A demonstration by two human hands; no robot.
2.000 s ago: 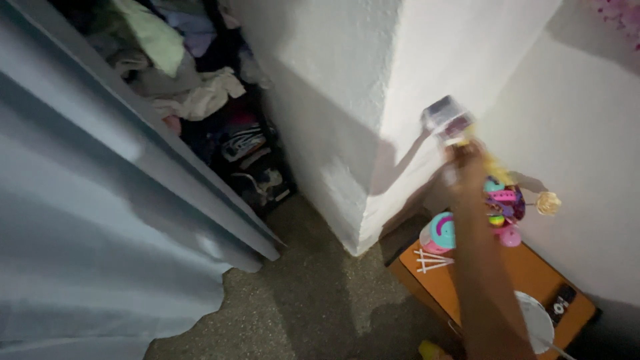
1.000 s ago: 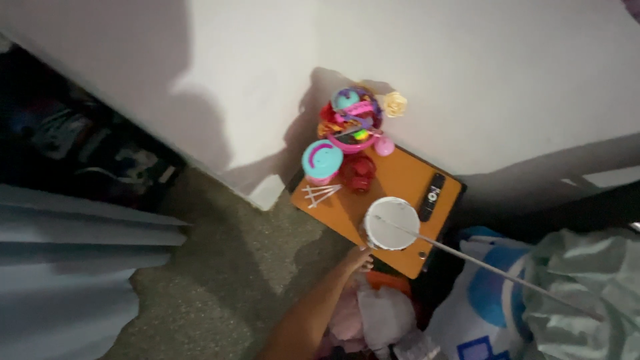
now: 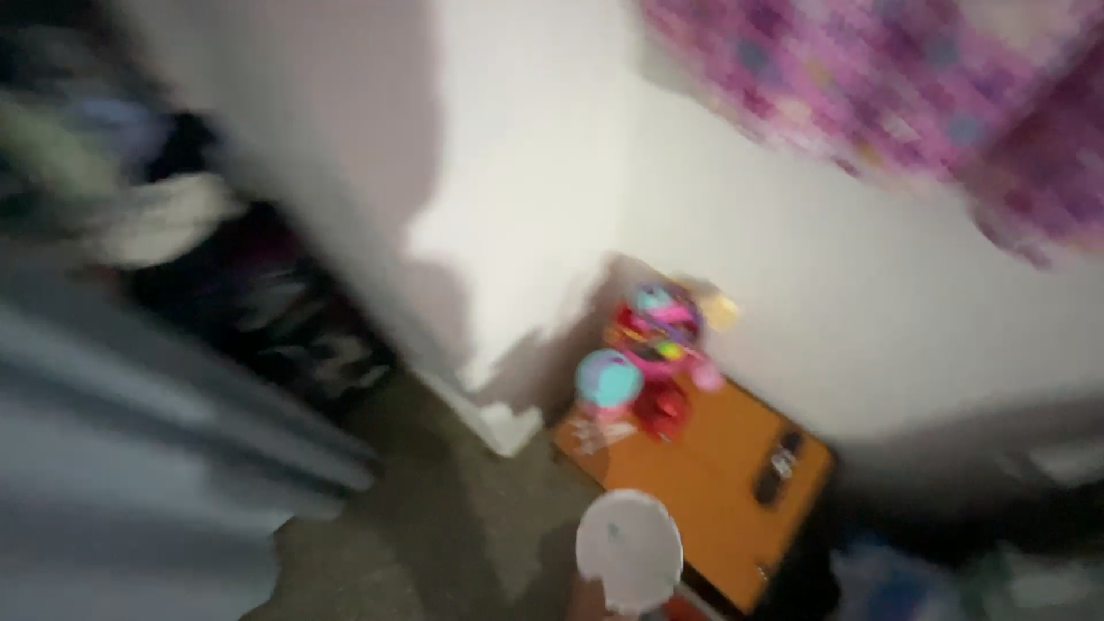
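At the bottom edge, a small blurred part of my left hand is against the left side of a round white container, holding it beyond the front edge of a small orange-topped table. My right hand is out of view. On the table's far left corner are a pink basket of colourful small items, a container with a turquoise lid, a red object and thin white sticks. A black remote control lies toward the right. Motion blur hides finer detail.
A pale curtain hangs at lower left, beside a dark shelf space with piled clothes. White walls meet behind the table. Pink patterned fabric hangs at upper right. Bags or fabric lie at lower right.
The white container stood on the table one second ago and is now off its front edge with my left hand. The view has shifted.
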